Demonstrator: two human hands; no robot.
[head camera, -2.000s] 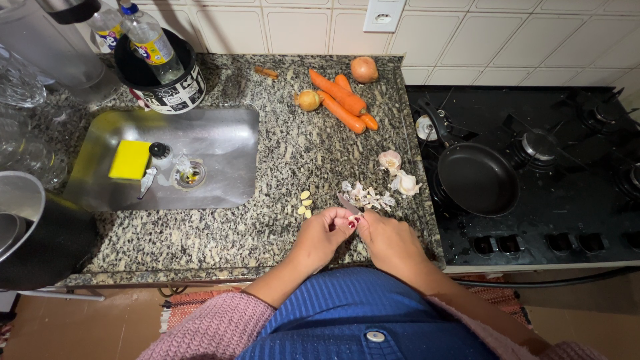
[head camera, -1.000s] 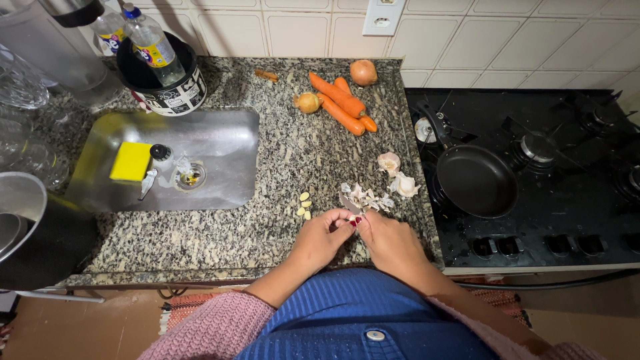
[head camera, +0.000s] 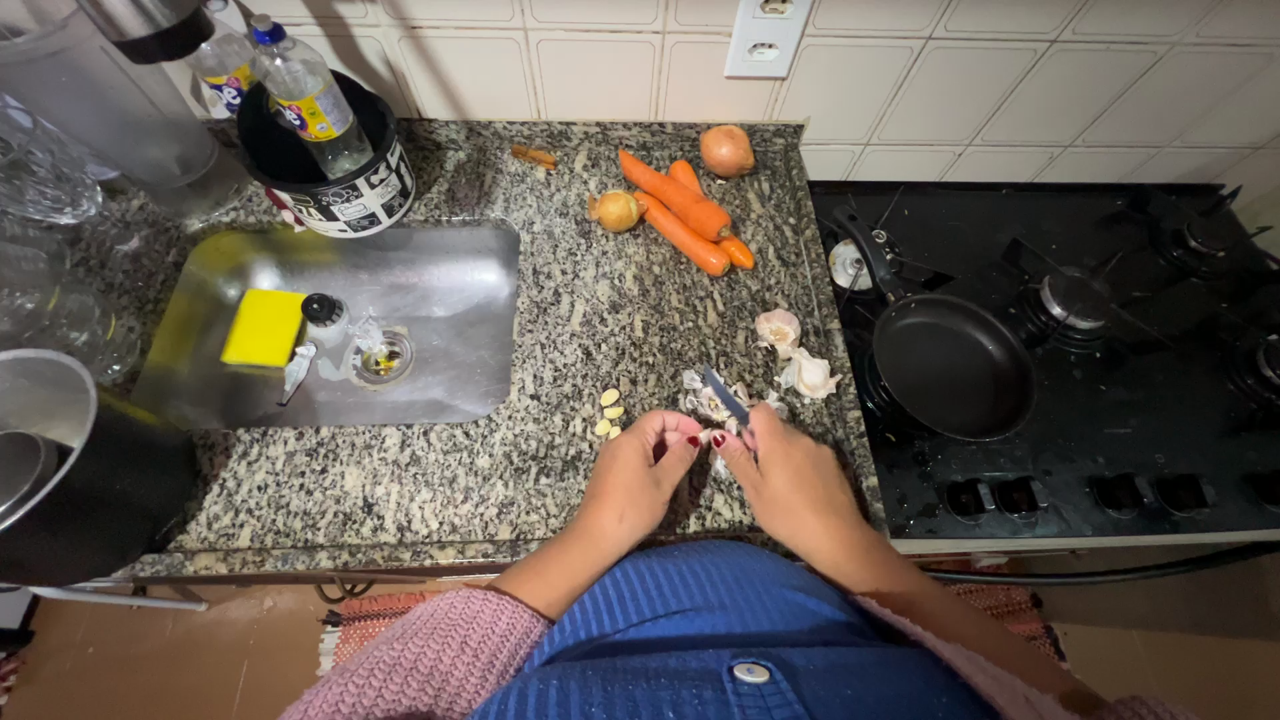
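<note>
My right hand (head camera: 800, 485) is closed around a small knife (head camera: 726, 395), its blade pointing up and left over a heap of garlic skins (head camera: 705, 400). Between the fingertips of both hands is a small pale piece, probably a garlic clove (head camera: 706, 438); my left hand (head camera: 640, 475) pinches it. Several peeled garlic cloves (head camera: 611, 397) lie on the granite just beyond my left hand. Two garlic bulbs, one whole-looking (head camera: 778, 330) and one opened (head camera: 809, 373), rest right of the skins.
Carrots (head camera: 680, 200) and two onions (head camera: 727, 151) lie at the back of the granite counter (head camera: 400, 490). On the left are a steel sink (head camera: 450, 310) with a yellow sponge (head camera: 263, 328), a pot (head camera: 120, 490) and a bucket (head camera: 345, 205) holding a bottle. A frying pan (head camera: 953, 366) sits on the black stove (head camera: 1100, 440).
My hands have turned slightly at the fingertips, and the knife blade now shows more plainly above the skins. The hands remain in nearly the same place.
</note>
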